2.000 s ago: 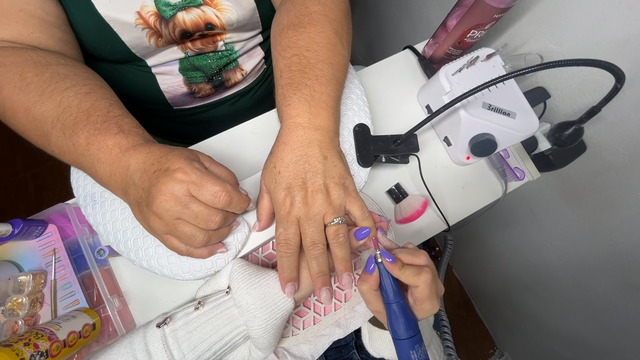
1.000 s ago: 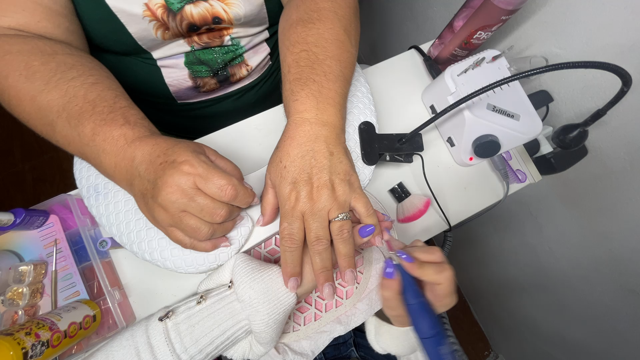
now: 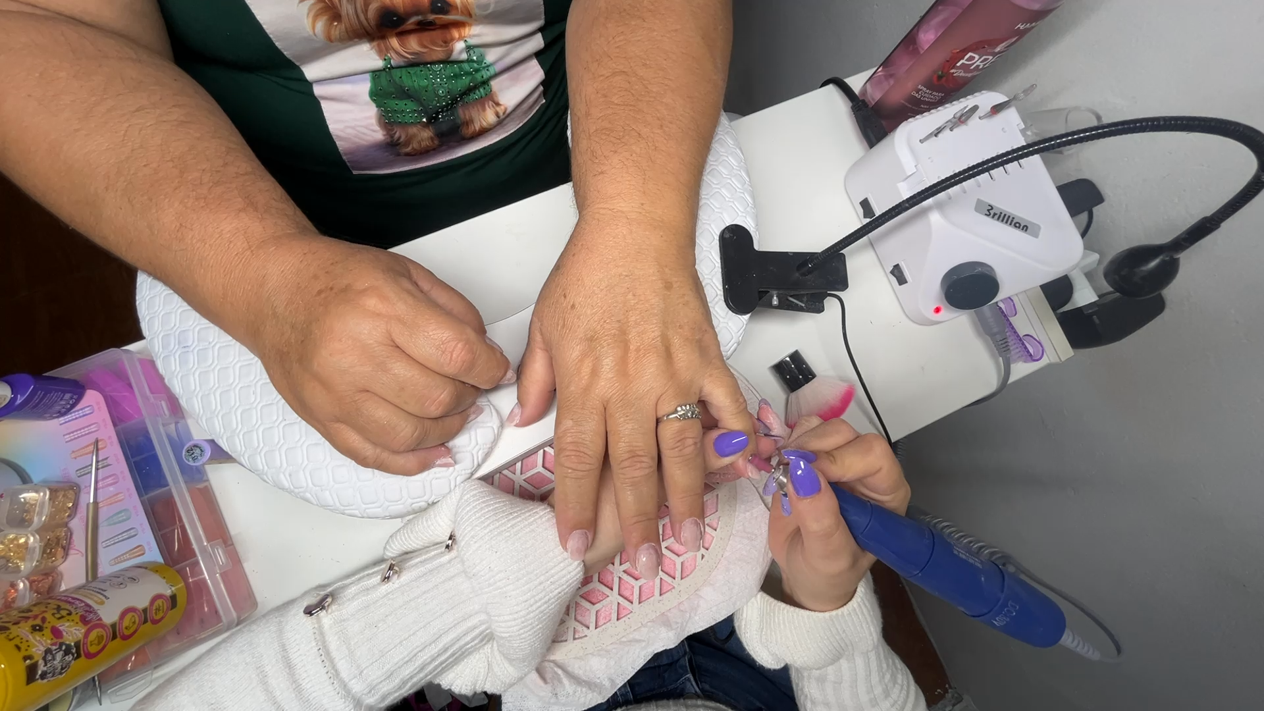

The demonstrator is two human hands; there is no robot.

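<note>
My left hand (image 3: pixel 728 449), with purple nails and a white knitted sleeve, lies mostly hidden beneath another person's spread hand (image 3: pixel 632 346). Its thumb and fingers hold that person's little finger. My right hand (image 3: pixel 825 513) grips a blue nail drill handpiece (image 3: pixel 943 563) near its metal tip, which is close to the little fingernail. The handpiece slants down to the right, its cable at the far end. Exact contact between tip and nail cannot be told. The other person's second hand (image 3: pixel 380 355) rests half closed on a white textured cushion (image 3: pixel 316 454).
A white drill control box (image 3: pixel 963 207), a black clip (image 3: pixel 780 272) with a gooseneck lamp and a pink-tipped brush (image 3: pixel 820 395) are at right. A pink bottle (image 3: pixel 938 59) stands behind. At left are a clear organizer case (image 3: pixel 212 553) and a yellow can (image 3: pixel 99 632).
The blue handpiece has swung from steep to a flatter slant, its rear end out to the right. My right hand has turned with it. My left hand still holds the little finger.
</note>
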